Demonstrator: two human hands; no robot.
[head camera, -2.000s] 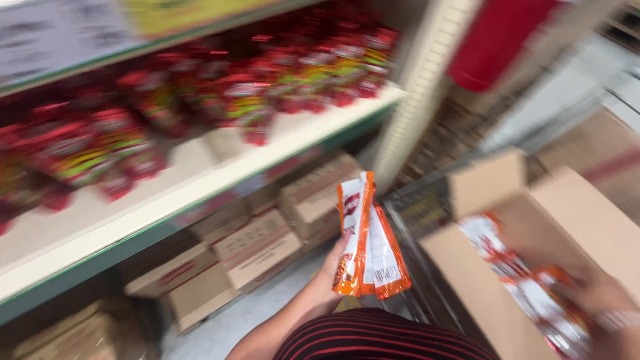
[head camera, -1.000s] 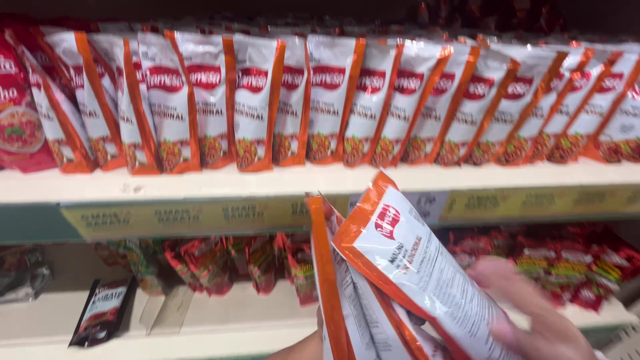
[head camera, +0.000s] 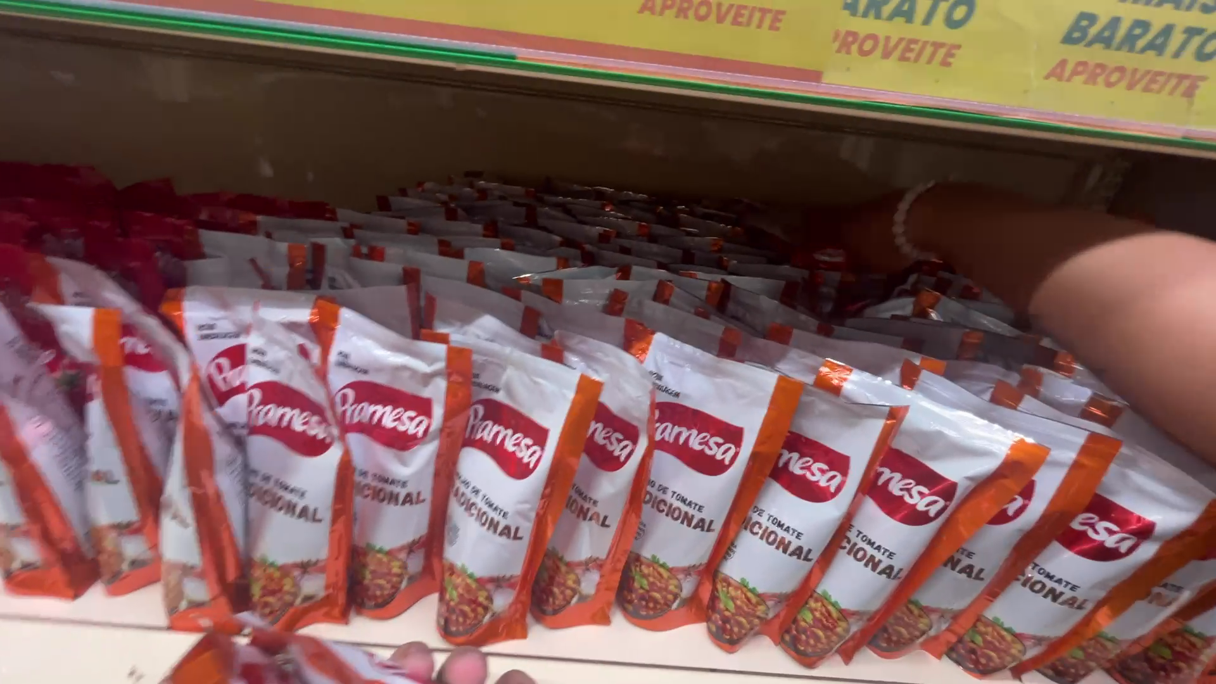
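Note:
White-and-orange Pramesa tomato sauce pouches (head camera: 513, 446) stand upright in tight rows on a shelf. From the right, my right arm reaches over them toward the back, a beaded bracelet (head camera: 907, 220) at the wrist. My right hand (head camera: 836, 237) is in the dark behind the rows, so its fingers and anything in them are hidden. At the bottom edge, fingertips of my left hand (head camera: 446, 665) show against held sauce pouches (head camera: 275, 660), in front of the shelf edge. The rest of that hand is out of frame.
Red pouches (head camera: 85, 209) are packed at the back left of the shelf. Overhead runs the upper shelf's edge with a green strip (head camera: 532, 65) and yellow printed signs (head camera: 950, 47). The pale front lip of the shelf (head camera: 608, 660) crosses the bottom.
The right hand, near the held pouches one second ago, is now deep over the shelf rows. The left hand with pouches sits lower in view. The view has moved closer to the shelf.

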